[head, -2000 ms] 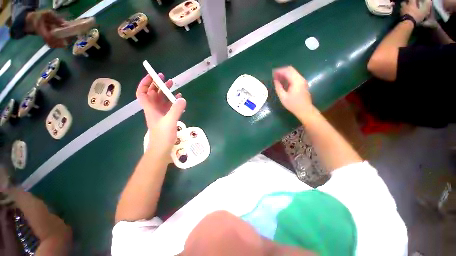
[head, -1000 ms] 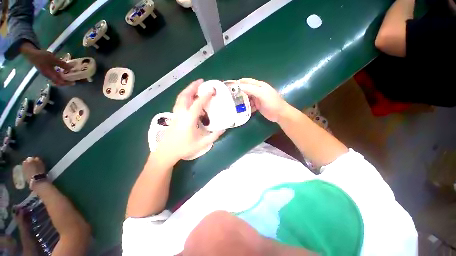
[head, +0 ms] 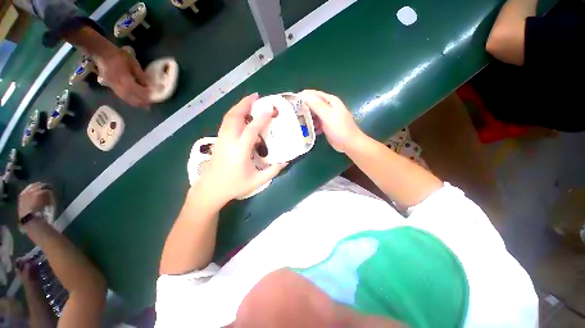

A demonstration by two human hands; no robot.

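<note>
My left hand (head: 234, 150) holds a cream front cover (head: 280, 131), its fingers spread over the outer face beside dark round openings. My right hand (head: 335, 122) grips the far right edge of a cream back shell (head: 310, 134). The cover overlaps most of the back shell, and a strip of its inside with a bright blue part shows at the right. Whether the two halves touch all round is hidden. Another cream cover (head: 197, 168) with a dark opening lies on the green surface, partly behind my left hand and wrist.
Pale rail (head: 138, 146) and grey post (head: 269, 29) stand beyond my hands. On the belt are a cream cover (head: 106, 127) and several raised units with blue parts (head: 59, 107). Another person's hand (head: 126, 78) holds a cream piece. A white disc (head: 406, 15) lies far right. Other people's arms show at both sides.
My left hand came down with the cover from above the surface and laid it over the back shell. My right hand moved in and took hold of the shell. Belt units have shifted.
</note>
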